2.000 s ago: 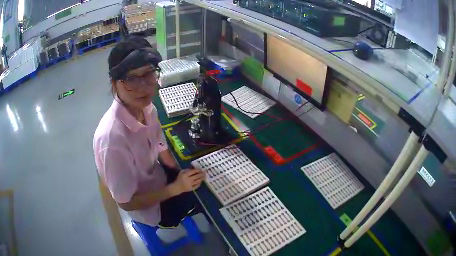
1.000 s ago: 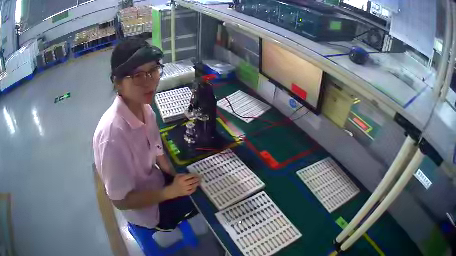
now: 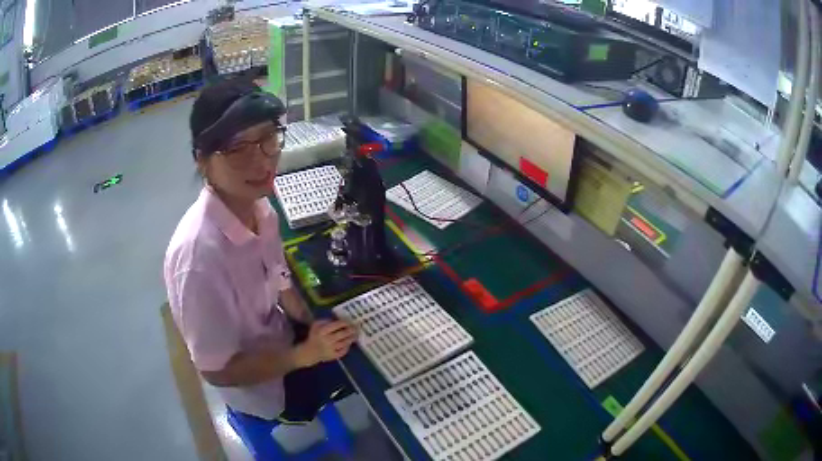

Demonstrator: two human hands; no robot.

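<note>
Neither of my hands is in the picture. Nearest in front of me, a white parts tray (image 3: 462,410) with rows of small dark parts lies at the bench's front edge. A second parts tray (image 3: 403,329), thicker or stacked, touches it just beyond. Another tray (image 3: 588,337) lies apart to the right, near the back of the bench. A seated person (image 3: 236,270) in a pink top rests both hands together at the edge beside the second tray.
A black bench microscope or fixture (image 3: 361,212) stands inside yellow tape on the green mat. More trays (image 3: 308,194) and a white sheet or tray (image 3: 434,198) lie beyond. A monitor (image 3: 518,135) is under the shelf. Two pale tubes (image 3: 680,360) rise at right. A blue stool (image 3: 293,437) is under the person.
The view has shifted slightly, so the bench things sit a little further left. The seated person's head has tilted slightly. The trays keep their places on the mat.
</note>
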